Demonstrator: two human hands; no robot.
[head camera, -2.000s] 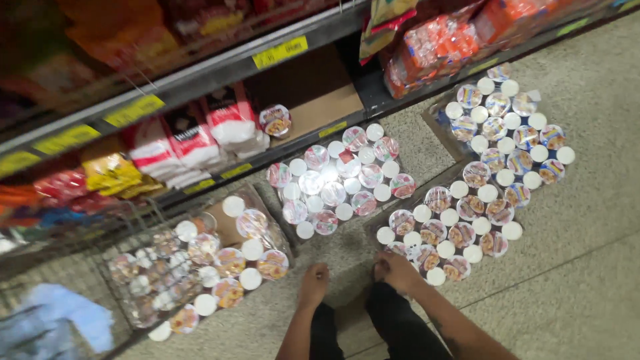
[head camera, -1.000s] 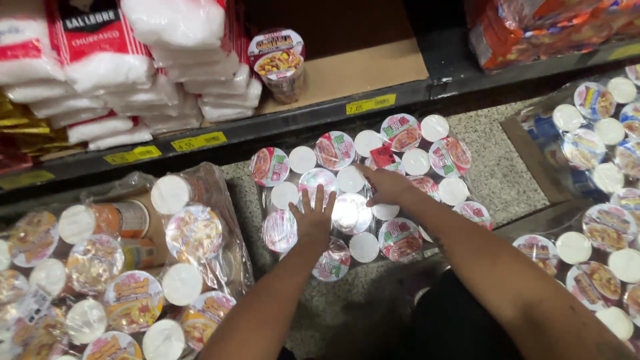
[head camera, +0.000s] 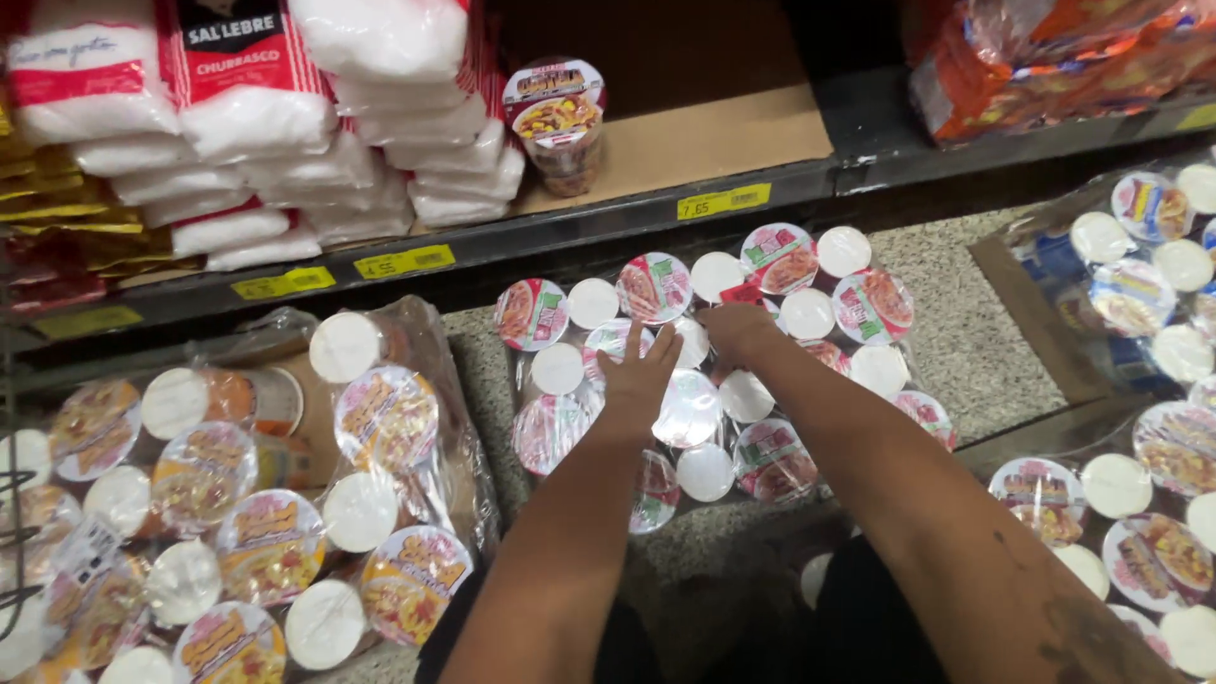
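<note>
A plastic-wrapped pack of cup noodles (head camera: 704, 472) lies on the floor in front of me, its cups set alternately lid up and base up. My left hand (head camera: 638, 372) rests on top of it with the fingers spread, holding nothing. Right of it, my right hand (head camera: 741, 332) touches the wrap with bent fingers beside a small red patch (head camera: 743, 294). Its fingertips are partly hidden, so I cannot tell whether they pinch the film. One single noodle cup (head camera: 559, 123) stands on the low shelf just beyond the pack.
An opened wrapped pack of noodle cups (head camera: 271, 546) lies at left, more wrapped packs (head camera: 1130, 560) at right. Stacked salt bags (head camera: 256, 114) and orange packages (head camera: 1064, 66) fill parts of the shelf. The shelf's dark edge (head camera: 627, 220) runs behind the middle pack.
Both my hands have moved from near my knees onto the middle pack. The view has come much closer to the pack and shelf.
</note>
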